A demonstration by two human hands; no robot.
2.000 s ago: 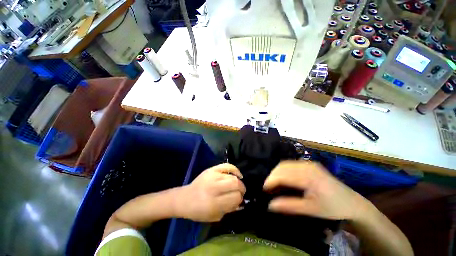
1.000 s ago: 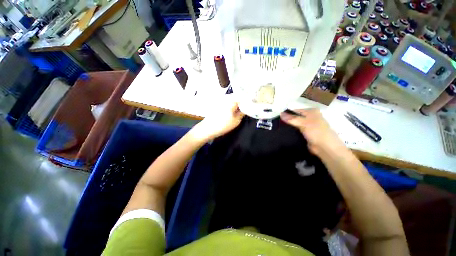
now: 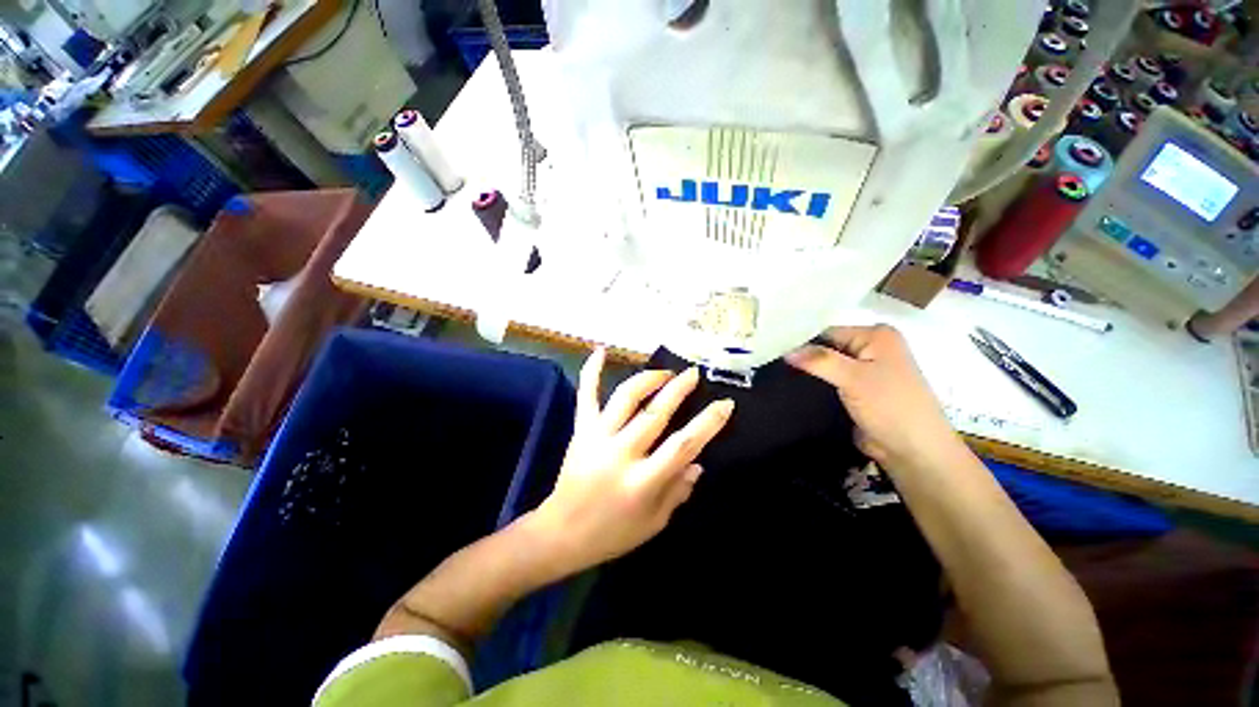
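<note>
A black garment [image 3: 773, 511] lies under the white JUKI machine head [image 3: 753, 194] and spreads down over my lap. The small silver work clamp [image 3: 728, 376] sits on the cloth just below the head. My left hand [image 3: 628, 463] lies on the cloth to the left of the clamp, fingers spread, not gripping. My right hand [image 3: 867, 387] pinches the garment's edge to the right of the clamp. The cloth hides the bed of the machine.
A deep blue bin [image 3: 366, 483] with black cloth stands at my left, beside a brown-lined crate [image 3: 256, 311]. Black snips [image 3: 1022, 373] and a marker pen [image 3: 1036, 305] lie on the table's right. A control panel [image 3: 1174, 207] and a red thread cone [image 3: 1033, 228] stand behind.
Both hands first worked at the cloth below the clamp, then rose to either side of it. My left hand has since moved down and opened flat; my right hand stays beside the clamp.
</note>
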